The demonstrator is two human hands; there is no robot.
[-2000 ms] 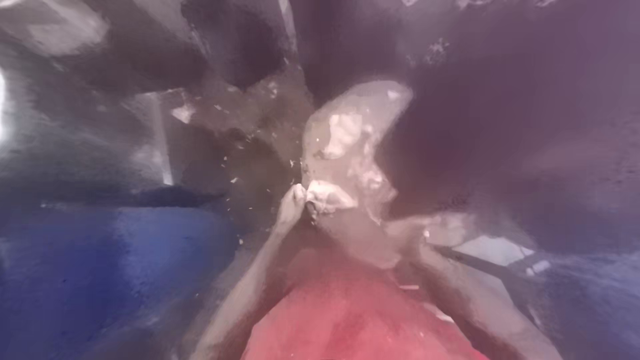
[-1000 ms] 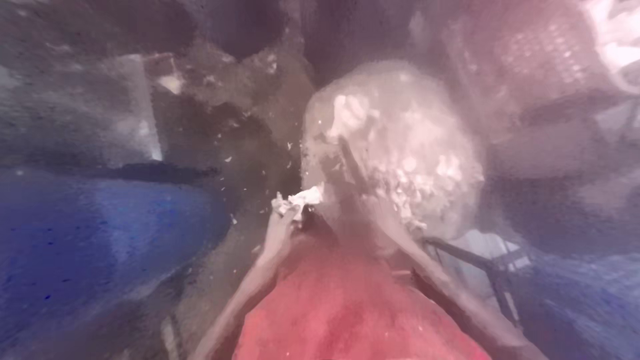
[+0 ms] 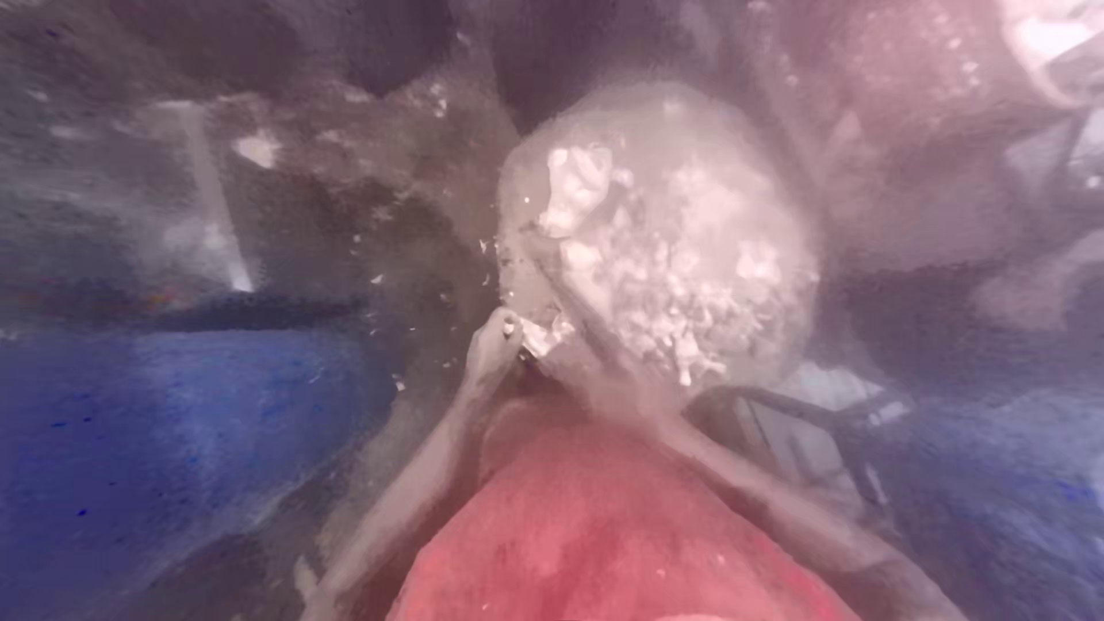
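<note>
My left hand (image 3: 496,341) is at the near left edge of a pale round surface (image 3: 776,207), its fingers closed on a small white piece (image 3: 542,335). My right hand (image 3: 625,388) lies over the near part of that surface, to the right of the left hand. A long, dark, blade-like tool (image 3: 582,315) reaches from it up and to the left; blur hides the exact grip. Several white pieces (image 3: 690,319) are heaped on the right half of the surface, and a larger white lump (image 3: 578,185) rests near its upper left. What the white material is cannot be told.
A blue surface (image 3: 250,405) spans the lower left. White bits (image 3: 377,279) are scattered on the dark ground left of the round surface. A dark-framed object (image 3: 802,414) stands by my right forearm. A blurred pinkish form (image 3: 914,78) is at the upper right.
My right hand has moved from the right side in toward my left hand, and more of the round surface with its heaped pieces shows. My left hand stays near the same edge.
</note>
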